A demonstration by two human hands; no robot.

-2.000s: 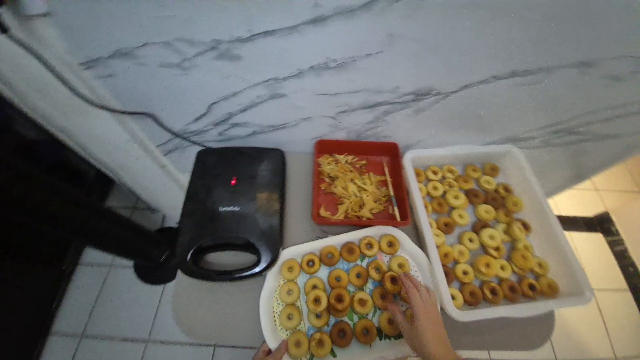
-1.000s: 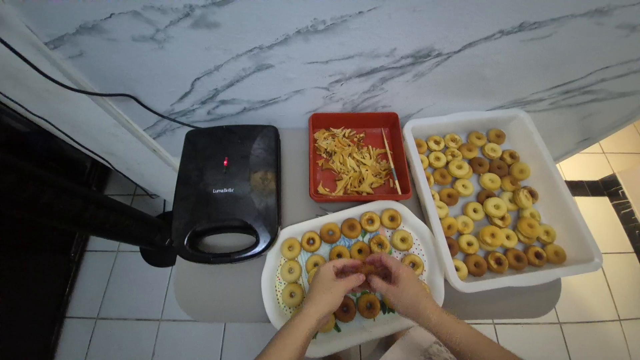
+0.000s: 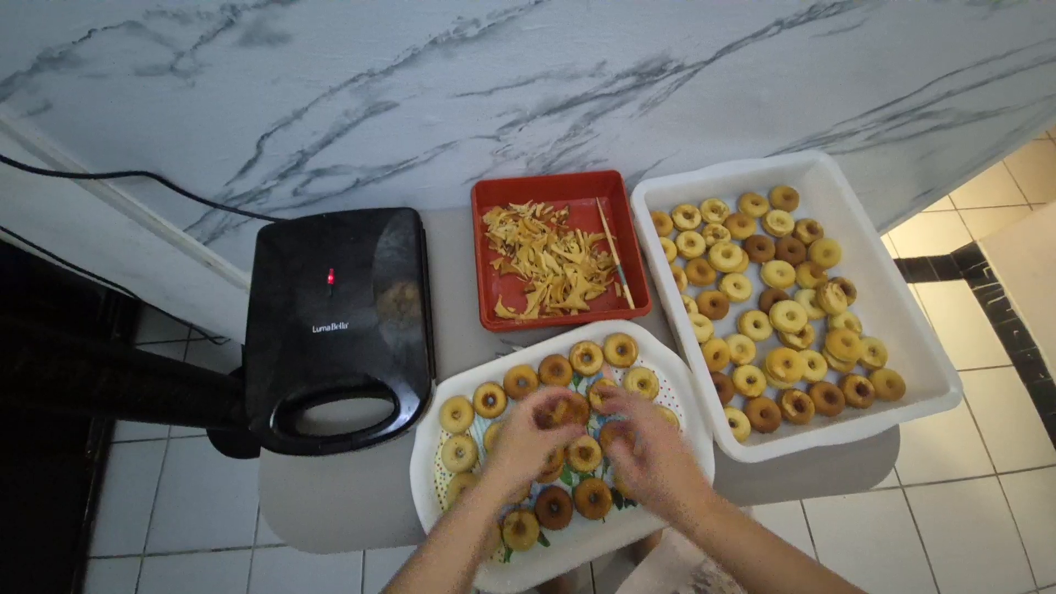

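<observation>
Both my hands are over a white oval tray with a printed pattern, where small ring doughnuts lie in rows. My left hand has its thumb and fingers curled around a browned mini doughnut above the tray's middle. My right hand is just to the right, blurred, its fingers spread over other doughnuts; whether it touches one cannot be told. Along the near side of the tray lie darker doughnuts. Paler ones sit at its left end.
A black doughnut maker, lid down and red light lit, stands left. Behind the tray is a red square container with golden scraps and a thin stick. A white rectangular tub of mini doughnuts stands right, beside the marbled wall.
My hands, close together around a doughnut a second ago, are now apart, the right one blurred. Two seconds ago my left hand was at the tray's near left edge.
</observation>
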